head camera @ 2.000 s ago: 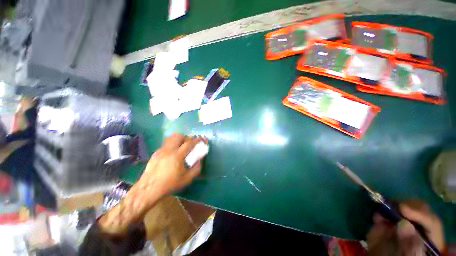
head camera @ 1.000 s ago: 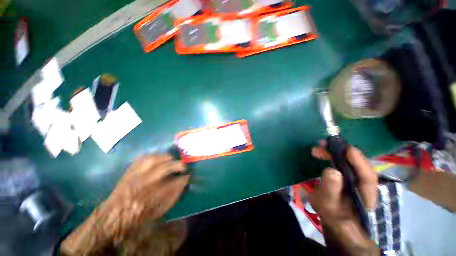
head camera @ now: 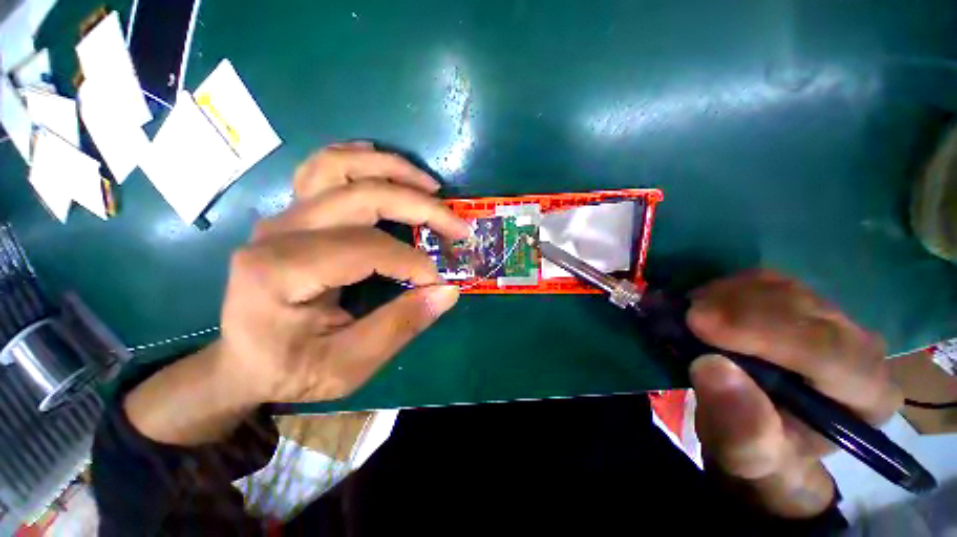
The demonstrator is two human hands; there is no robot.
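An orange-framed phone housing (head camera: 649,243) lies on the green bench in front of me. It holds a green circuit board (head camera: 520,260) mid-way and a silver-white backing area (head camera: 590,237) at its right end. My left hand (head camera: 315,273) pinches a thin solder wire (head camera: 493,275) between thumb and index finger; its other fingers rest on the housing's left part. The wire curves to the green board. My right hand (head camera: 782,383) grips the black soldering iron (head camera: 803,404), whose tip touches or nearly touches the board beside the wire's end. The contact point is too small to tell.
Loose white-backed LCD screens (head camera: 194,157) lie in a pile at the upper left, with one dark screen (head camera: 163,47) beside them. A solder reel (head camera: 47,362) stands by a ribbed grey rack (head camera: 42,441) at the left. A round tin (head camera: 936,199) is cut off at the right edge.
My left hand has moved onto the housing and now holds solder wire. The iron has come from beside the tin to the board. The view has shifted closer over the housing.
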